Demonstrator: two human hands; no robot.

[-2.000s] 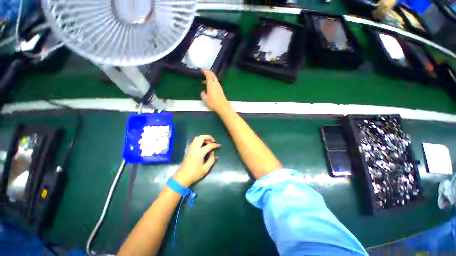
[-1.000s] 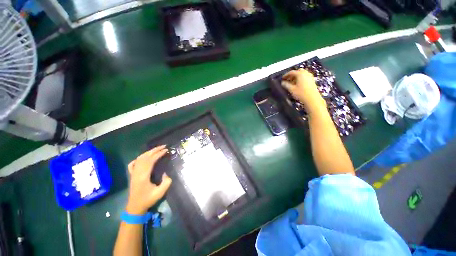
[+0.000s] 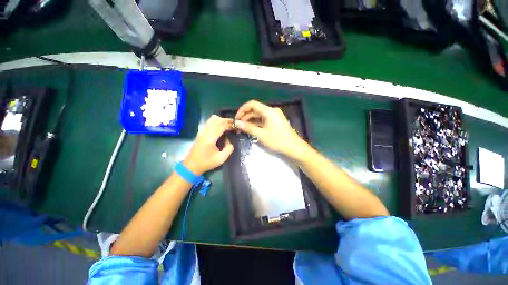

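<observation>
An open unit with a large silver-white plate (image 3: 274, 181) lies in a black carrier tray (image 3: 235, 214) in front of me. My left hand (image 3: 210, 146) is at the tray's top left corner, its fingertips meeting those of my right hand. My right hand (image 3: 270, 129) is over the unit's top end, thumb and finger pinched on a tiny dark piece (image 3: 235, 123). The piece is too small to make out, and whether my left fingers also hold it is unclear. My hands partly hide the board strip at the top end.
A blue bin (image 3: 129, 111) with small white parts stands left, below a fan arm (image 3: 123, 25). A black parts box (image 3: 405, 167), a dark slab device (image 3: 382, 142) and a white card (image 3: 491, 167) are right. More trays (image 3: 303, 54) sit on the green belt beyond the white rail (image 3: 356, 82).
My right hand has left the parts box and come back left to the unit's top end, meeting my left hand. The view has turned, so the tray now appears more upright and centred.
</observation>
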